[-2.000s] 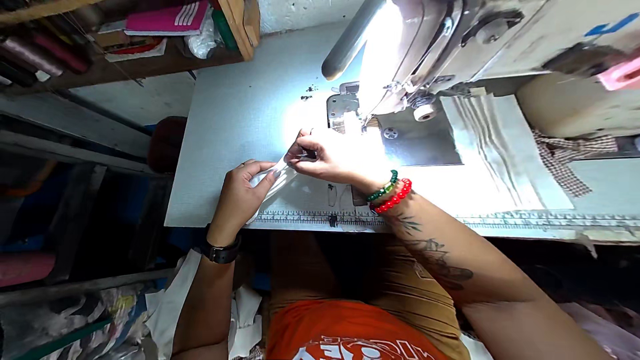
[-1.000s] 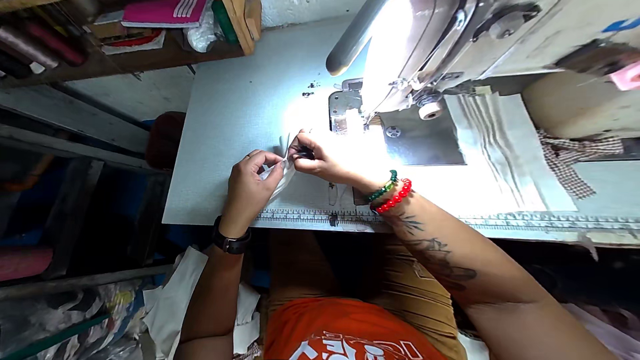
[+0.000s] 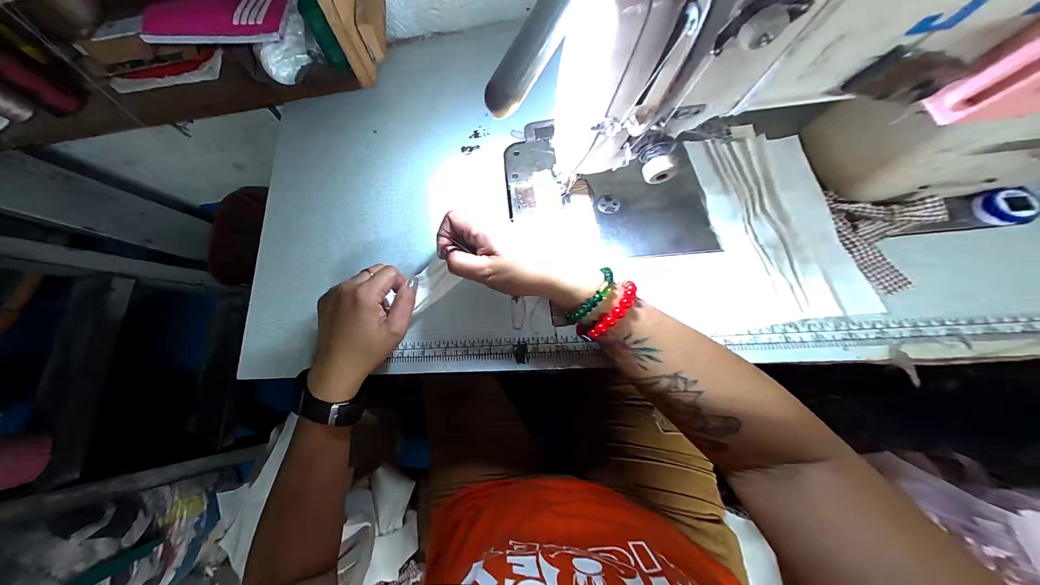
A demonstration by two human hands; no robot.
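Observation:
A narrow strip of white fabric [image 3: 432, 286] stretches between my hands, left of the sewing machine's needle area. My left hand [image 3: 363, 318] pinches its lower left end between thumb and fingers. At the upper right end, my right hand [image 3: 479, 253] has its fingers curled around the cloth, and part of the grip is hidden. The sewing machine [image 3: 617, 89] stands over its metal needle plate [image 3: 650, 211], beyond my right hand. A stack of pleated white fabric pieces [image 3: 780, 227] lies right of the plate.
A measuring tape [image 3: 455, 351] runs along the table's front edge. Checkered cloth [image 3: 873, 236] and a blue and white digital counter [image 3: 1005, 205] lie at the right. A wooden shelf [image 3: 187, 97] holds a pink notebook [image 3: 215, 18] and thread spools at the upper left.
My hands have moved apart, the left toward the lower left, and more of the white strip shows between them. Earlier they were close together over the bunched cloth.

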